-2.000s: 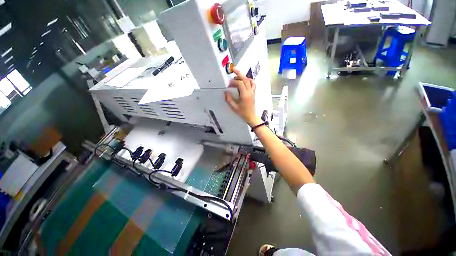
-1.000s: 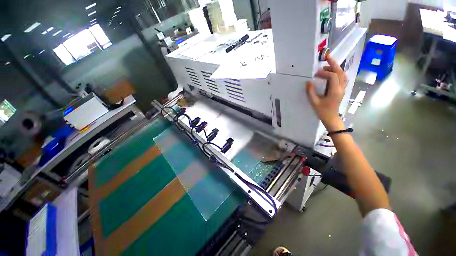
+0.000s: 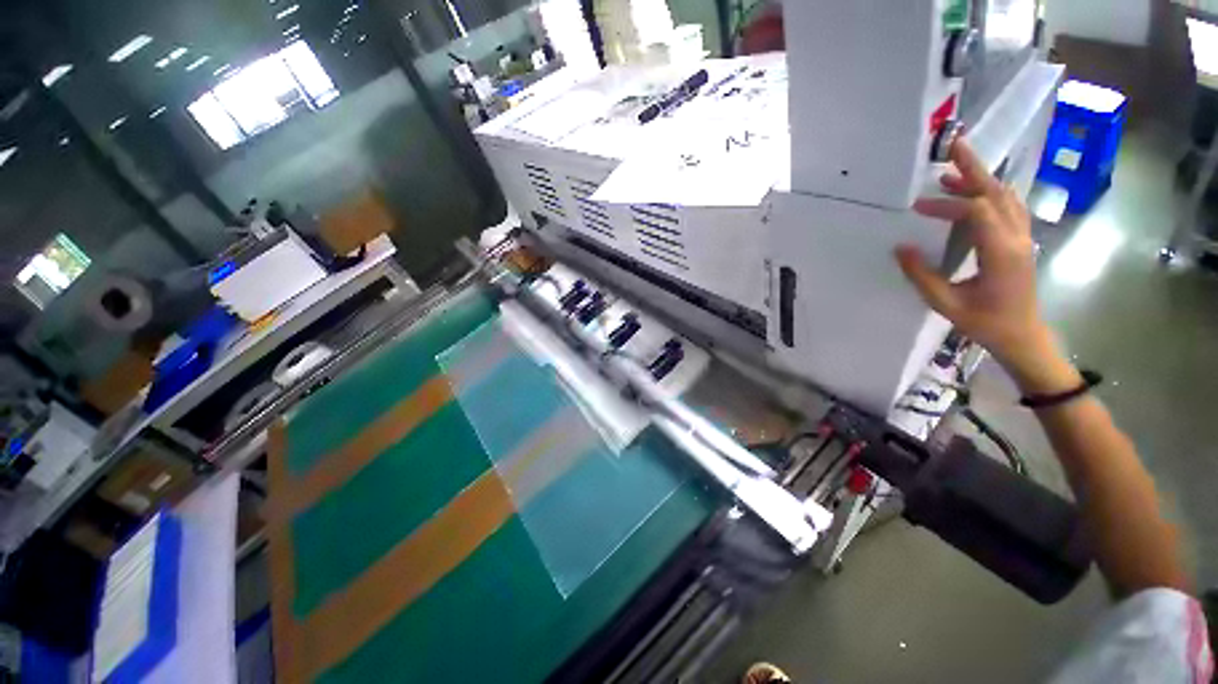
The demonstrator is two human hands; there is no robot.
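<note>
My right hand (image 3: 995, 261) reaches from the right edge to the white cabinet of the sheet-cutting machine (image 3: 855, 287). Its index fingertip is at a round push button (image 3: 947, 139) below a red label; the other fingers are loosely curled and hold nothing. My left hand is not in view. A pale crossbar (image 3: 741, 484) with black cabled parts is blurred over the belt. A white sheet (image 3: 584, 398) shows beside it, its edge over the belt. A clear sheet (image 3: 574, 515) lies on the green conveyor belt (image 3: 387, 561) with brown bands.
A black cylinder (image 3: 1002, 515) sticks out at the machine's lower right. A blue stool (image 3: 1079, 140) stands behind on the right. A bench (image 3: 327, 287) with trays and boxes is at the left. A blue tray (image 3: 140, 601) with white pieces is at lower left.
The view has swung left, so machine and hand sit further right. The crossbar has shifted towards the belt, and the white sheet now reaches over it. My fingertip stays at the button.
</note>
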